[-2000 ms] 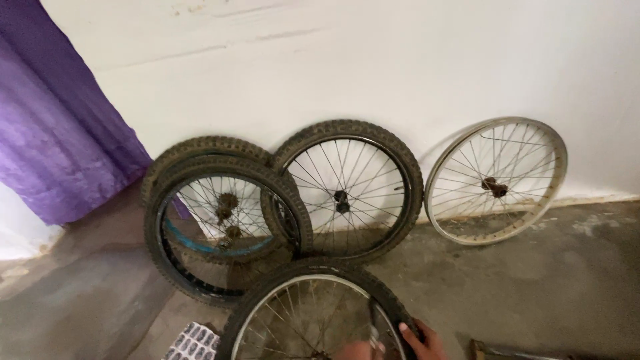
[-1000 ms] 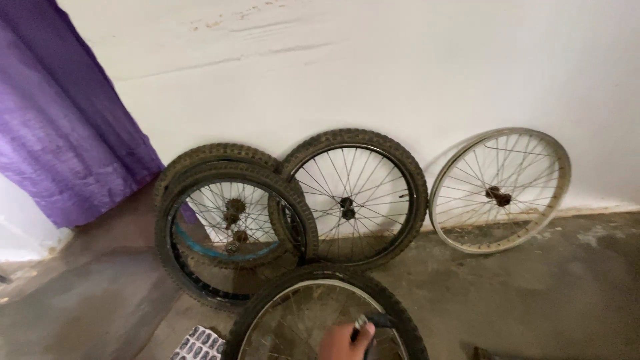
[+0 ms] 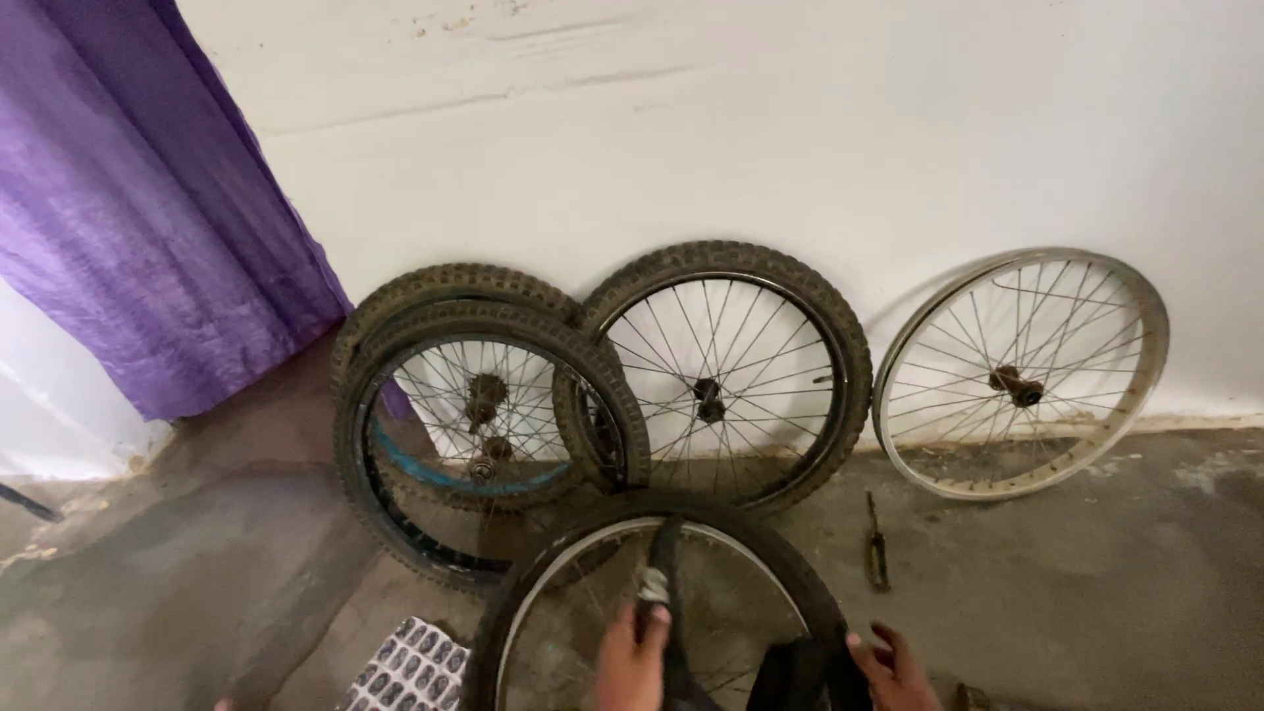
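Observation:
A bicycle wheel with a black tire [image 3: 810, 583] and silver rim is at the bottom centre, its lower part out of view. My left hand [image 3: 632, 657] is closed on a black rubber strip, probably an inner tube [image 3: 667, 548], with a greyish patch just above the fingers. The strip runs across the rim opening. My right hand [image 3: 894, 671] is at the tire's right side, fingers apart; whether it touches the rubber is unclear. Dark material [image 3: 790, 671] hangs between the hands. A slim tool like a screwdriver [image 3: 877, 558] lies on the floor beyond my right hand.
Two overlapping wheels, one with a knobby black tire [image 3: 346, 464], stand at the left. Another tired wheel [image 3: 854, 395] and a bare silver rim [image 3: 889, 425] lean on the white wall. A sheet of dark oval pieces [image 3: 410, 667] lies lower left. A purple curtain [image 3: 178, 227] hangs at the left.
The slim tool now lies on the floor, where the earlier frames show none. The black strip now stretches up across the rim opening. My right hand is back in view at the tire's right.

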